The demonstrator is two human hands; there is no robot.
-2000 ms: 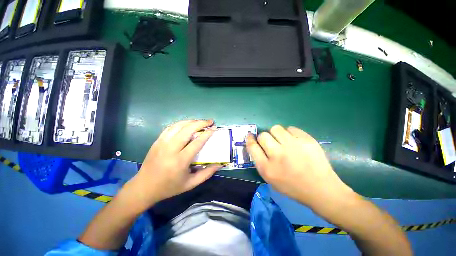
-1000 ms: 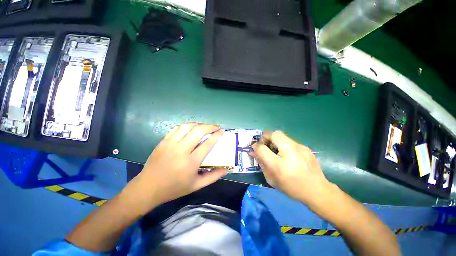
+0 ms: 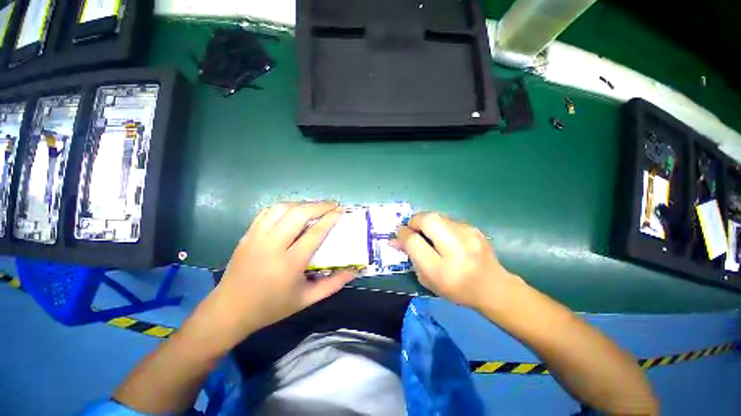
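An open phone mid-frame [image 3: 392, 213] lies flat on the green mat in front of me, its cut-out end to the right. A white battery [image 3: 345, 242] with a yellow lower edge covers its left part. My left hand [image 3: 280, 248] grips the left part of the phone, fingers along the top edge and thumb along the bottom edge. My right hand [image 3: 447, 253] is at the right end, thumb and fingertips brought together over the small blue and silver parts. Whether the fingertips hold something small cannot be told.
Foam trays with silver frames [image 3: 166, 175] stand left, a large black foam tray [image 3: 390, 81] at top centre, and a parts tray [image 3: 630, 195] at right. A dark tangled pile [image 3: 236, 61], a flat black plate [image 3: 515, 106] and tiny bits [image 3: 569, 106] lie behind the work.
The view has shifted and turned. My left hand keeps its hold on the phone. My right fingertips have closed together and moved slightly inward over the frame's right end.
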